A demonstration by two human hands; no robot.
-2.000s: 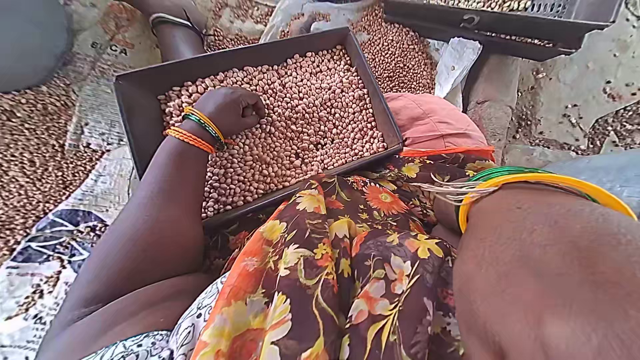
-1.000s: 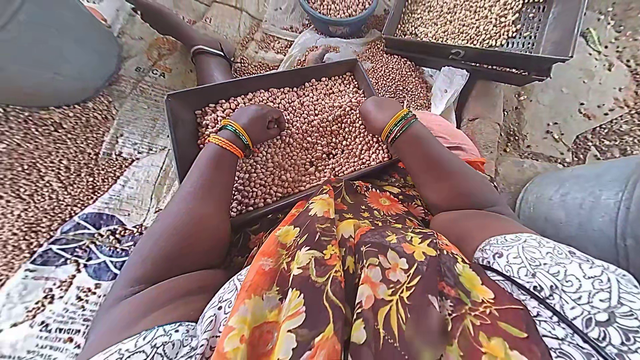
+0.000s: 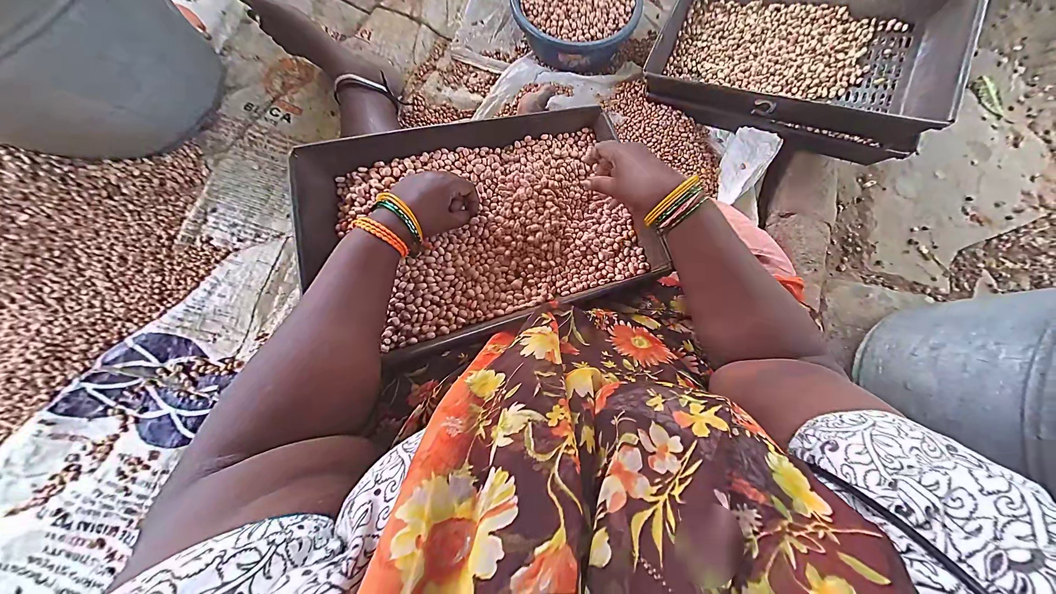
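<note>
A dark rectangular tray (image 3: pixel 302 216) full of reddish-brown nuts or beans (image 3: pixel 511 239) rests tilted across my lap. My left hand (image 3: pixel 437 202), fingers curled into a loose fist, lies over the nuts in the tray's left part. Whether anything is inside it is hidden. Over the tray's right side, near the far right corner, is my right hand (image 3: pixel 631 175), its fingers bent inward with small gaps between them; I cannot tell whether it pinches a nut. Both wrists carry yellow, green and orange bangles.
A blue bowl (image 3: pixel 577 56) of nuts stands beyond the tray. A perforated dark tray (image 3: pixel 949 107) holds paler nuts at the upper right. Grey metal buckets stand upper left (image 3: pixel 99 82) and right (image 3: pixel 965 371). Heaped nuts (image 3: pixel 91 264) lie on sacking at the left.
My right arm, raised close to the camera two seconds ago, came down to the tray's right side. My left hand has stayed over the nuts.
</note>
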